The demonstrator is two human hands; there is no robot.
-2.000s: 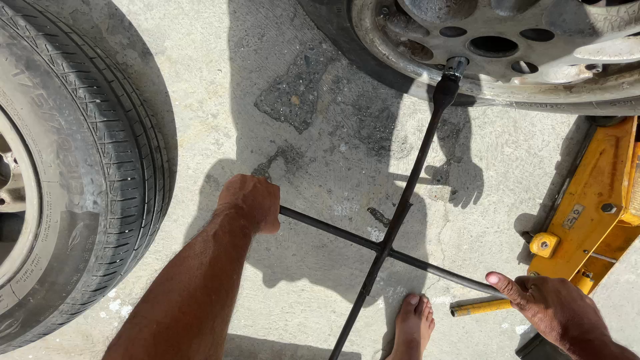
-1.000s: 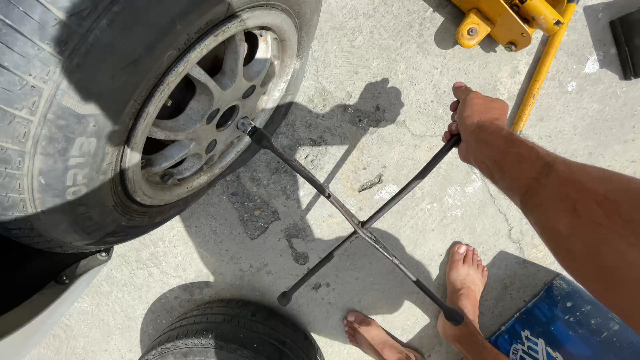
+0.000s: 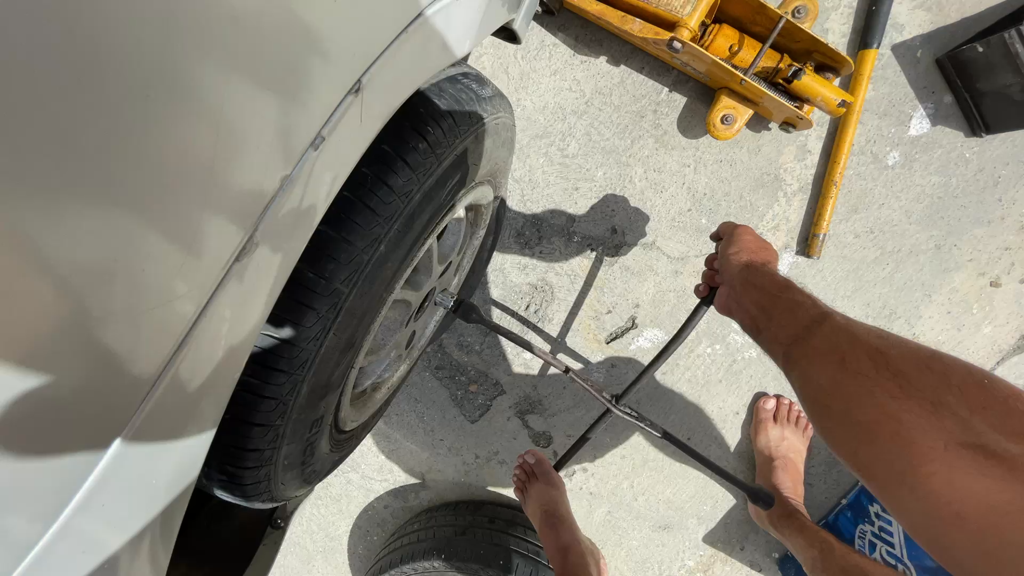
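Observation:
My right hand [image 3: 740,264] grips the upper right arm end of a black four-way lug wrench [image 3: 614,398]. The wrench's socket end sits at a lug position near the hub of the car wheel's spoked metal rim [image 3: 428,260]. Black tyre rubber [image 3: 316,328] surrounds the rim, and part of the wheel is under the pale car body [image 3: 200,176]. One wrench arm extends down right to my ankle; the opposite arm to my grip ends beside my other foot. My left hand is out of view.
A yellow floor jack [image 3: 744,68] rests on the concrete at the top right, beside its yellow handle [image 3: 840,160]. A black object [image 3: 984,80] lies farther right. A loose tyre [image 3: 460,540] is at the bottom, near my bare feet [image 3: 780,440]. At the lower right is a blue printed item [image 3: 872,532].
Two seconds ago both hands were on the wrench's opposite arms; my left hand has since left the view. My right hand remains on the wrench. The view has turned and shifted widely.

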